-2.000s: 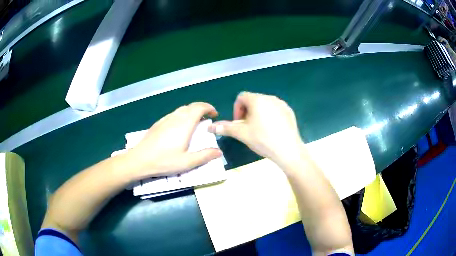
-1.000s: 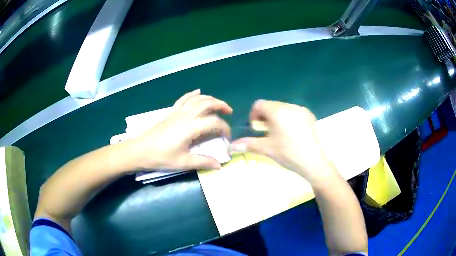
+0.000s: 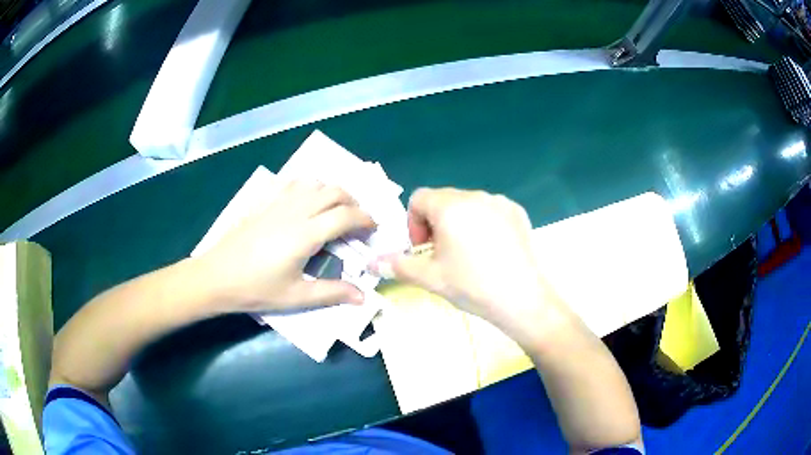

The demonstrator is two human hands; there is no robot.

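Several flat white packages lie overlapped and fanned out on the green worktop; one has a slotted hang tab near the label sheet. My left hand rests over them, thumb and fingers apart around a package's edge, partly hiding it. My right hand is at that edge, fingertips pinched together with a short thin tan stick between them. Any sticker at the fingertips is too small to make out. The long white-to-cream label sheet lies under my right wrist, with a yellow area showing.
A white bar lies across the far belt at left. A metal rail runs along the worktop. A thick yellow-cream block stands at the left edge. Yellow paper sits in a black-bagged bin below the right edge.
The white packages have turned and spread out, some now reaching farther back. My left fingers have spread lower over them. My right hand has moved left, to the package edge.
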